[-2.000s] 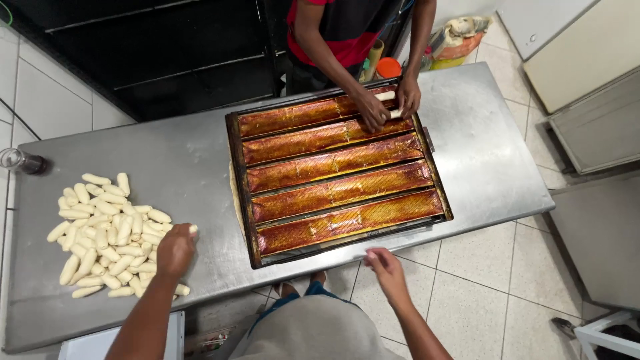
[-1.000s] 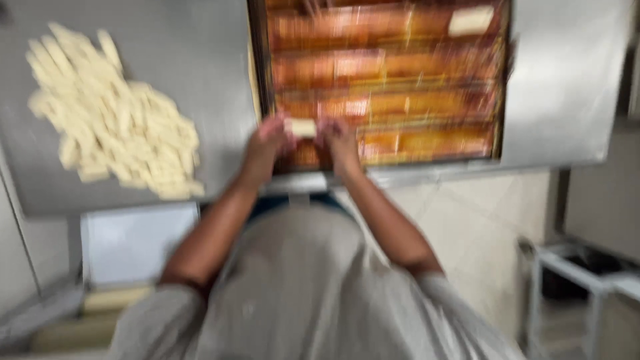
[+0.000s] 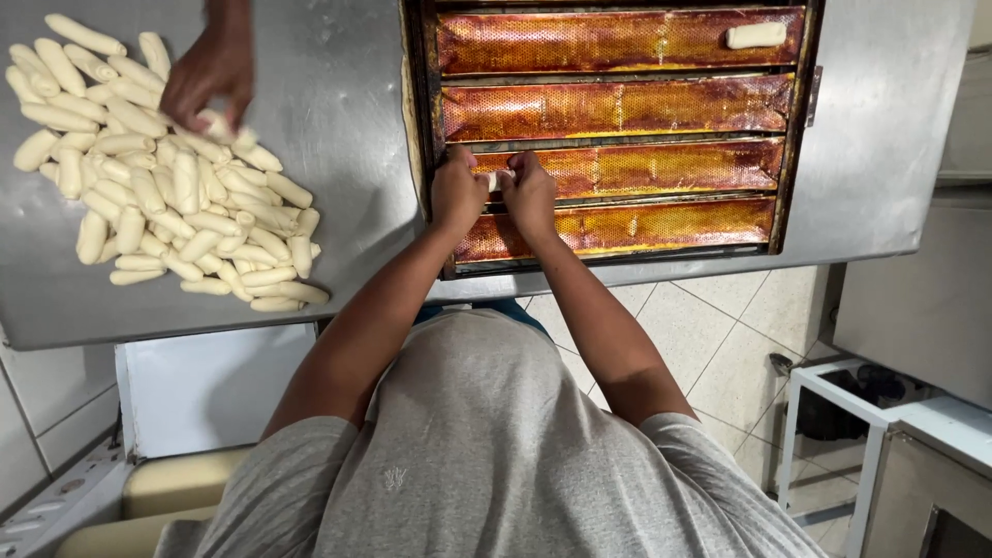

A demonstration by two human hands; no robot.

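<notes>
A small roll of pale dough (image 3: 497, 180) is pinched between my left hand (image 3: 459, 190) and my right hand (image 3: 532, 194), over the left end of a channel in a perforated baking tray (image 3: 620, 227). The tray's long channels look greasy and amber-brown. One dough piece (image 3: 756, 35) lies at the right end of an upper channel. To the left, a heap of dough rolls (image 3: 186, 182) rests on the metal table. Another person's hand (image 3: 209, 81) holds dough at the top of that heap.
The stainless steel table (image 3: 341, 101) runs under tray and dough, its near edge just before my body. Below left stands a machine with a white panel (image 3: 221, 391) and cream rollers (image 3: 178, 477). A white metal frame (image 3: 837, 403) is at the lower right.
Two seconds ago my left hand was at the dough heap and my right hand was off the tray; both are now over it. The other person's hand has come to the heap. The view has shifted.
</notes>
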